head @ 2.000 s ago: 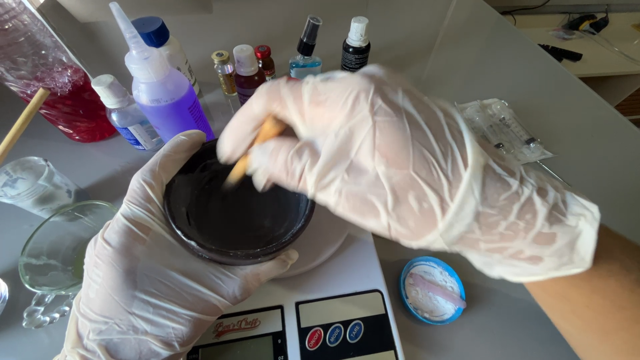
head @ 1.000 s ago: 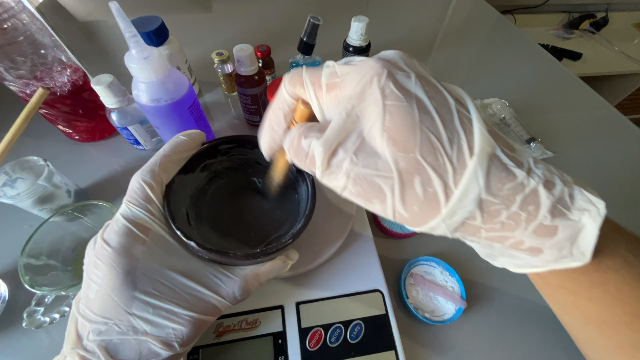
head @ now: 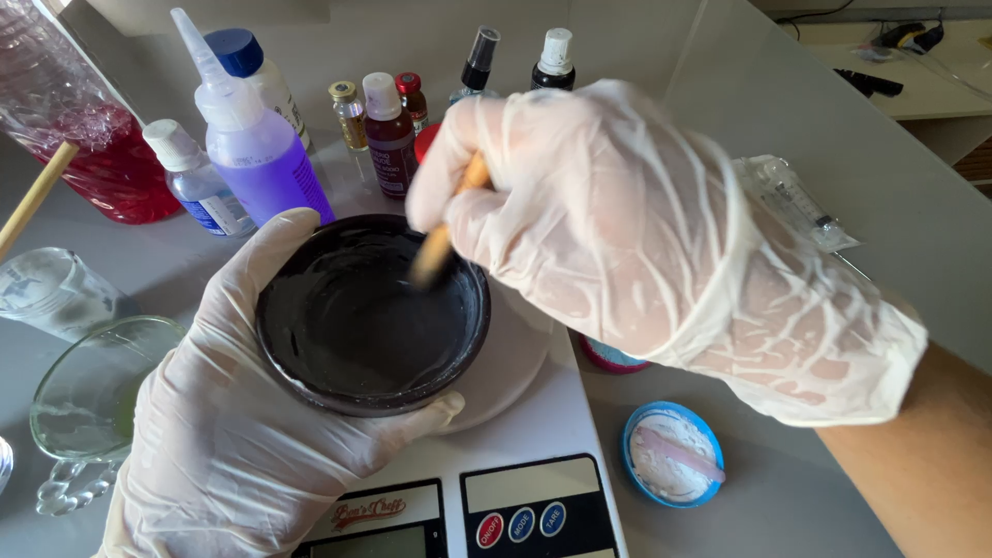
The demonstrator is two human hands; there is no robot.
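A dark bowl (head: 372,325) with a dark, smooth-looking content is tilted over a white digital kitchen scale (head: 535,426). My left hand (head: 240,403), in a thin whitish glove, grips the bowl by its left side, thumb at the upper rim and fingers under the lower edge. My right hand (head: 589,209), gloved likewise, holds a thin wooden stick (head: 436,246) at the bowl's right inner side. The stick's lower end is blurred, and its tip cannot be made out. The scale's round platform (head: 515,364) shows partly behind the bowl.
Behind the bowl stand a nozzle bottle of purple liquid (head: 260,163), a small clear bottle (head: 198,182) and several vials. A glass cup (head: 85,395) and plastic cup (head: 62,291) are at left. At right lie a blue-rimmed dish of white powder (head: 670,457) and a packaged syringe (head: 798,198).
My right hand and the stick have shifted right since two seconds ago, from the bowl's upper middle to its right inner side. My left hand and the bowl look unmoved.
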